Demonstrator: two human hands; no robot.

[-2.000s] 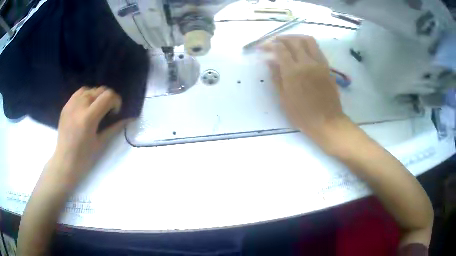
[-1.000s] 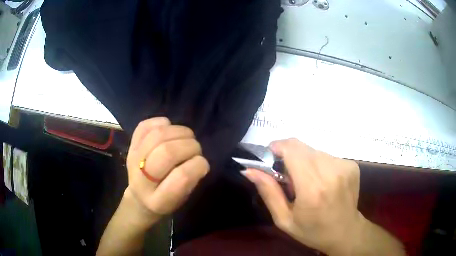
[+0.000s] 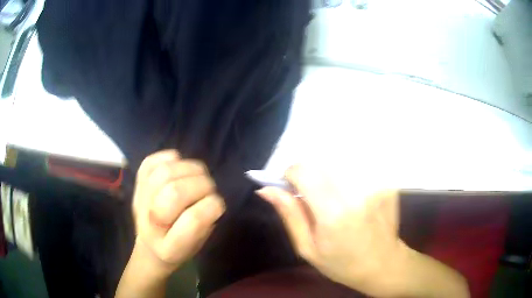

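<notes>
The dark garment [image 3: 192, 75] spreads from the top of the view over the white table's front edge. My left hand [image 3: 175, 206] is closed in a fist on its lower part, with the cloth gathered in the fingers. My right hand [image 3: 344, 227] holds the thread snips [image 3: 265, 177] to the right of my left hand. The silvery blades point left at the cloth and look close together. The handle is hidden in my fingers. The image is blurred and bright, so I cannot tell whether the blades touch the cloth.
The white table top [image 3: 396, 128] lies behind my right hand, with the machine bed [image 3: 431, 46] beyond it. A red-edged dark part [image 3: 84, 173] sits below the table edge at left. Pale strips [image 3: 22, 221] show at far left. A red area [image 3: 469, 238] is at lower right.
Two seconds ago my right hand was over the machine bed; then it came to the cloth with open snips. Since then both hands have shifted slightly left and the blades have closed together.
</notes>
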